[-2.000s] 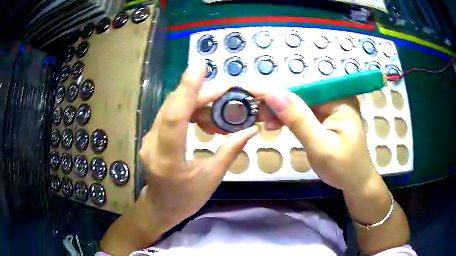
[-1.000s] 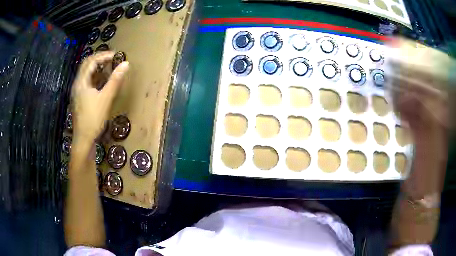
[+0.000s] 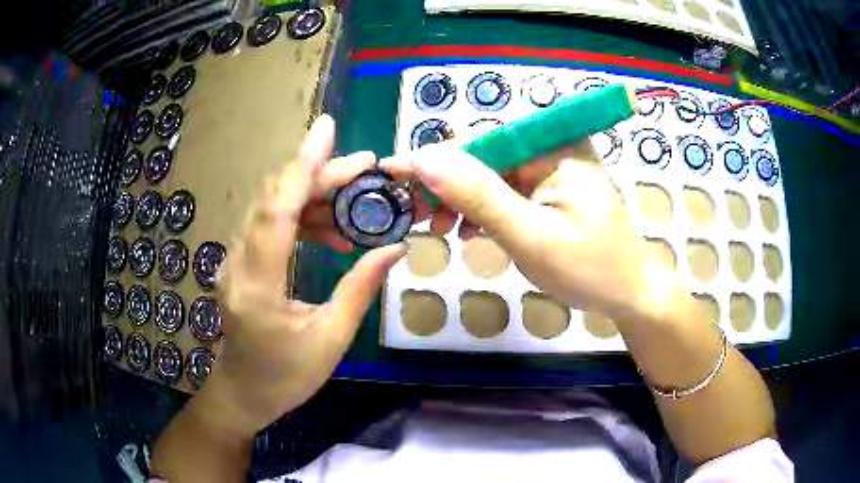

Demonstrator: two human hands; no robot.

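Note:
My left hand (image 3: 292, 274) holds a round speaker driver (image 3: 373, 209) by its rim between thumb and fingers, its flat magnet back turned up towards me. My right hand (image 3: 566, 226) grips a green test probe (image 3: 552, 130); its tip end is at the driver's right rim, by the terminals, and partly hidden by my fingers. Whether the tips touch cannot be told. The white nest tray (image 3: 587, 338) lies under and beyond my right hand, with drivers back up in its two far rows and bare pockets in the nearer rows.
A tan board (image 3: 250, 113) at left bears rows of drivers face up, inside a dark shiny tray edge. Red and dark lead wires (image 3: 745, 104) run from the probe to the right. A second pocketed tray (image 3: 651, 17) lies at the far side. Red, blue and yellow tape crosses the green mat.
My left hand has come from the tan board with a driver to the front middle. My right hand has moved in from the right, now with the green probe at that driver.

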